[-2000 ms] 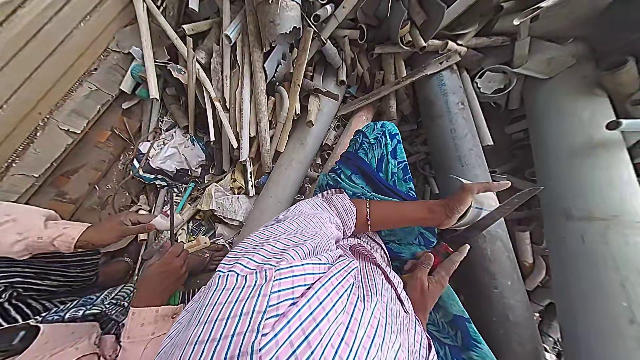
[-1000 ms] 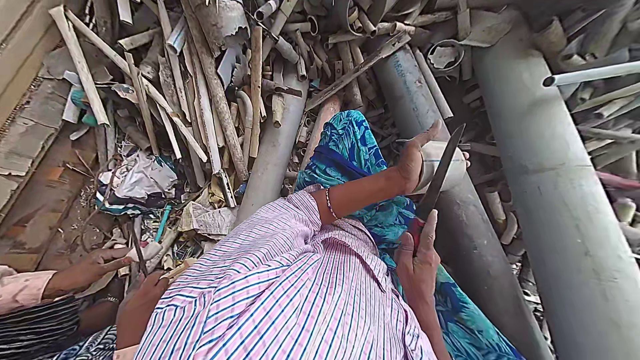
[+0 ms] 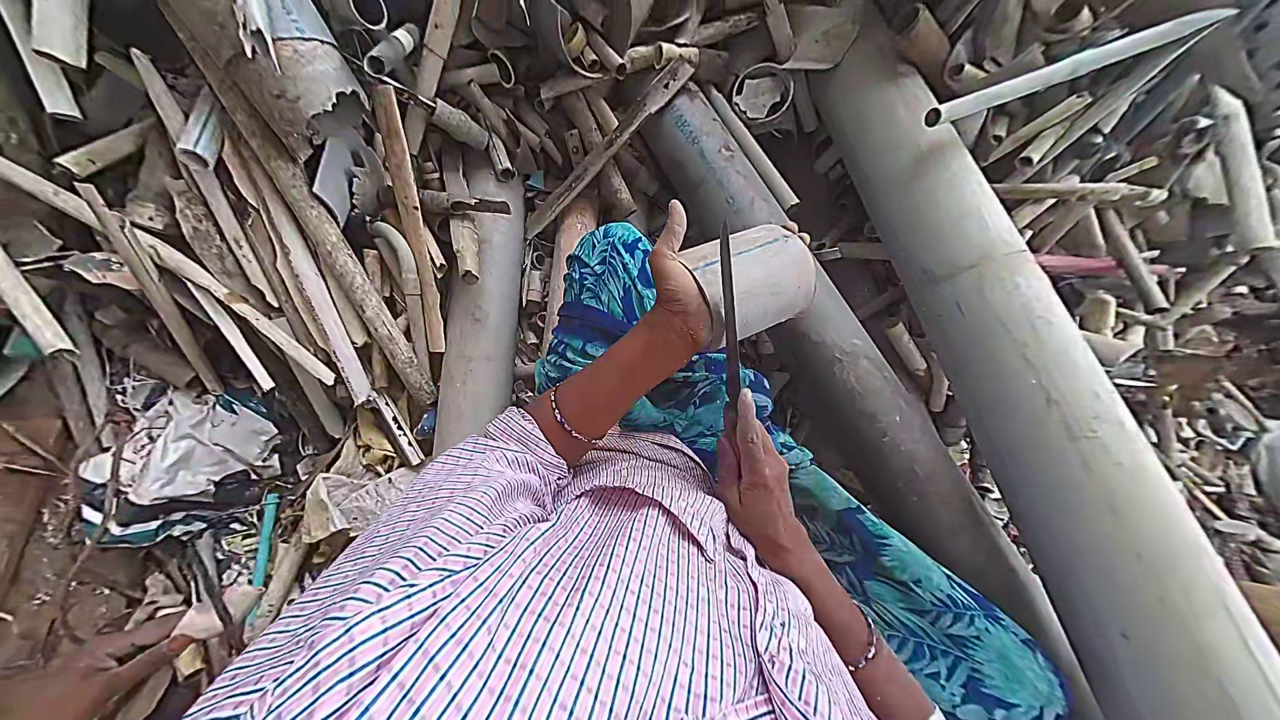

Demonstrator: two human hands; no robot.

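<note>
My left hand (image 3: 682, 275) has its fingers inside the near end of a short grey plastic pipe piece (image 3: 775, 275), with the thumb up along the outside. My right hand (image 3: 752, 470) grips the handle of a long dark-bladed knife (image 3: 730, 320). Its blade stands upright in view, across the near part of the pipe piece; whether the edge touches it, I cannot tell. Both hands are above my lap, covered by a blue leaf-patterned cloth (image 3: 880, 540).
Large grey pipes (image 3: 1040, 330) slope past my right side, and another pipe (image 3: 480, 300) lies left of my knee. Pipe scraps (image 3: 330, 230) are heaped ahead. Crumpled white plastic (image 3: 190, 445) lies at the left, near another person's hand (image 3: 90, 670).
The knife blade has swung from pointing right to upright across the pipe piece. My left hand, spread open earlier, now holds the piece from its near end. The view has shifted right.
</note>
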